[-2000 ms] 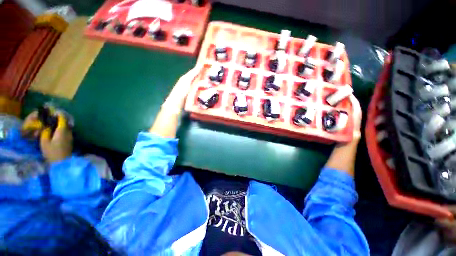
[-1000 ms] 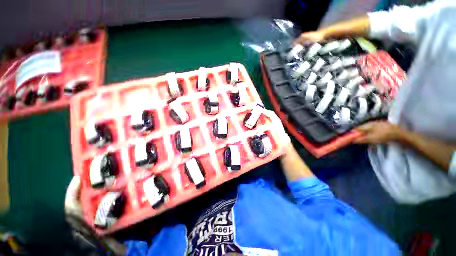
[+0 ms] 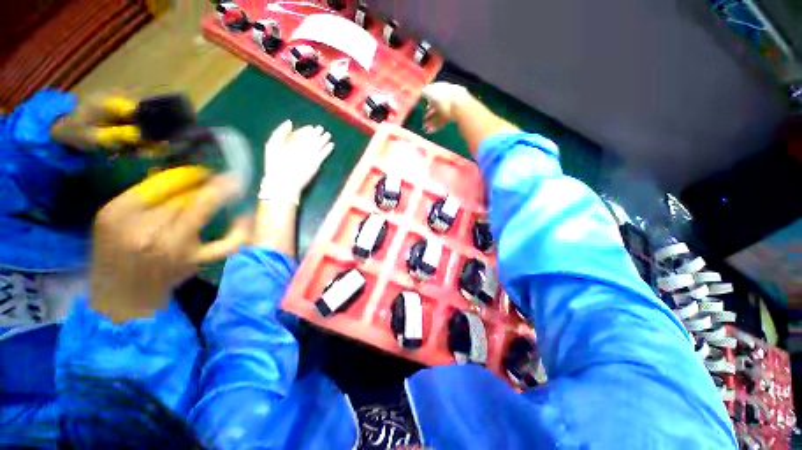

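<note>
A red compartment tray (image 3: 384, 303) lies on the green bench in front of me, tilted to the view, with black smartwatches with pale straps in its pockets. Some pockets at its far end are empty. A second red tray (image 3: 387, 79) with watches and a white paper slip (image 3: 336, 37) lies beyond it. My left hand (image 3: 296, 161), in a white glove, is open and empty left of the near tray. My right hand (image 3: 444, 101), also gloved, reaches to the far tray's right end; its grip is unclear. My right sleeve hides part of the near tray.
At the left, a neighbouring person's hands (image 3: 145, 233) with yellow finger covers hold a dark, blurred object. Stacked red trays (image 3: 75, 39) stand at the upper left. At the right are another tray of watches (image 3: 763, 378), pale straps and clear film. A grey partition (image 3: 536, 61) stands behind the bench.
Both my hands have left the near tray, which has turned and now lies on the bench. My right hand has moved out to the far tray. The neighbour's hands have come closer.
</note>
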